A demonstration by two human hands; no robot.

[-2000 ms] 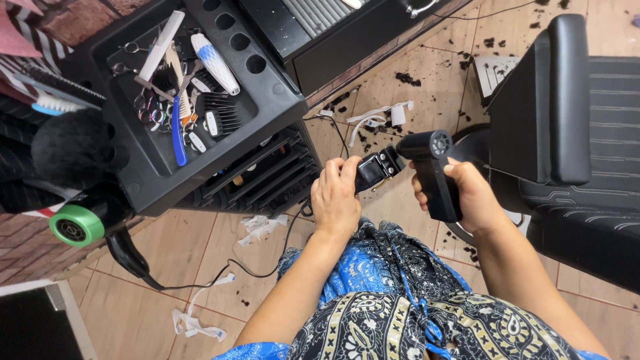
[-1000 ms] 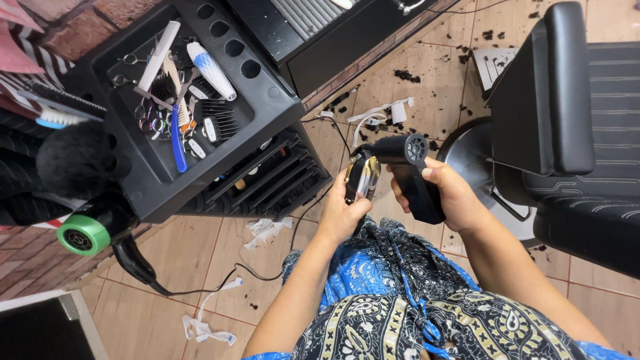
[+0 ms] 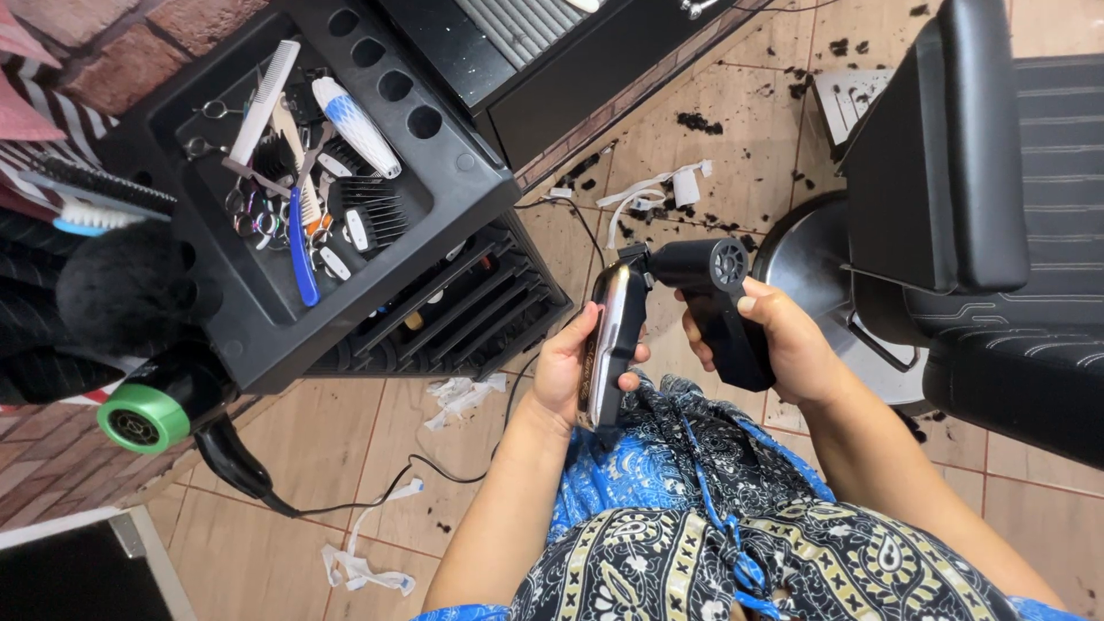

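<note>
In my left hand (image 3: 565, 366) is a hair clipper (image 3: 614, 336) with a shiny gold-toned and black body, its blade end pointing up. My right hand (image 3: 780, 336) grips a black handheld air blower (image 3: 729, 323) by its handle. The blower's nozzle is right beside the clipper's blade; whether they touch, I cannot tell. Left of my hands, a black trolley tray (image 3: 379, 267) holds a white comb (image 3: 269, 99), a blue-handled razor (image 3: 302, 250), several scissors (image 3: 259, 220), clipper guards (image 3: 371, 216) and a white-and-blue trimmer (image 3: 356, 127).
A black salon chair (image 3: 966, 155) stands at the right. A black hair dryer with a green rim (image 3: 145, 418) hangs on the trolley's side, its cord (image 3: 414, 461) trailing behind my left arm. Hair clippings (image 3: 699, 123) and torn white strips (image 3: 366, 569) lie on the tiled floor.
The clipper, its dark face showing two seconds ago, has been turned so its shiny side shows. The blower remains in my right hand beside the blade end.
</note>
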